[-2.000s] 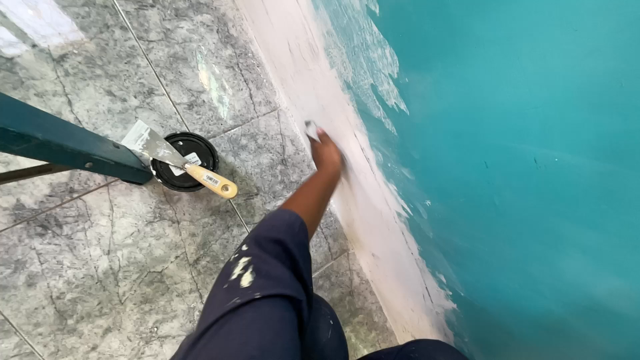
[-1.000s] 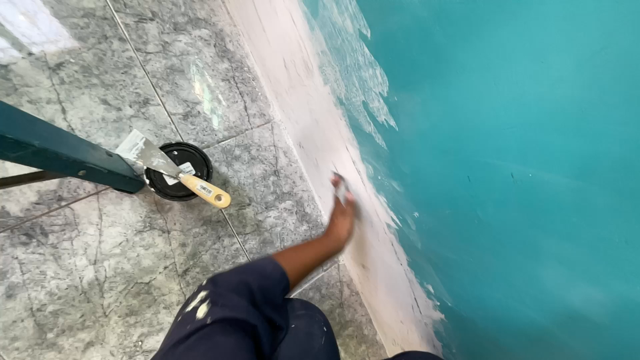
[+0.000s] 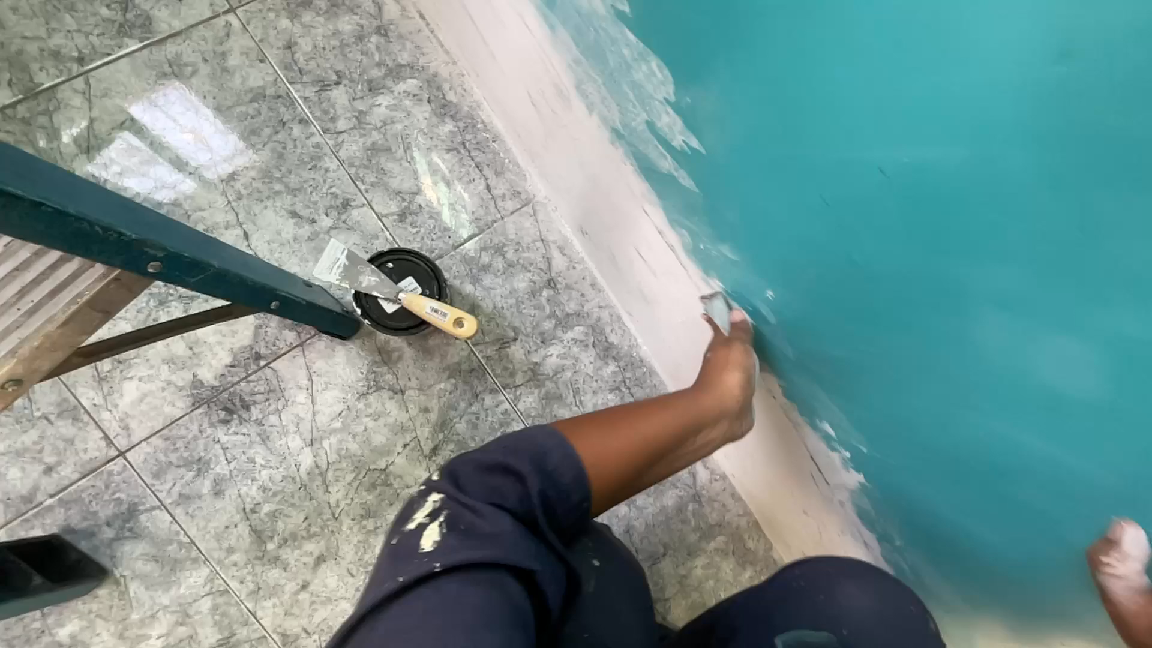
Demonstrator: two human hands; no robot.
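Note:
My left hand (image 3: 729, 373) reaches to the pale, plastered strip (image 3: 621, 243) along the foot of the wall. Between its fingers is a small greyish flat piece (image 3: 717, 310), perhaps folded sandpaper, near the border with the teal paint (image 3: 918, 234). At the far right edge, my right hand (image 3: 1122, 558) shows only in part, with whitish dust on it and the teal wall behind; whether it holds anything is hidden. A putty knife with a wooden handle (image 3: 441, 315) lies across a round black lid (image 3: 409, 265) on the floor, left of my left hand.
A dark green ladder leg (image 3: 198, 261) stands beside the lid, with a ribbed metal step (image 3: 49, 292) at the left edge. Another dark ladder foot (image 3: 49, 571) is at the lower left. Grey marbled tiles (image 3: 297, 486) meet the wall, and my knees are at the bottom.
My left hand has moved along the pale strip and stands closer to the teal paint. My right hand has come into view at the right edge. The view has shifted.

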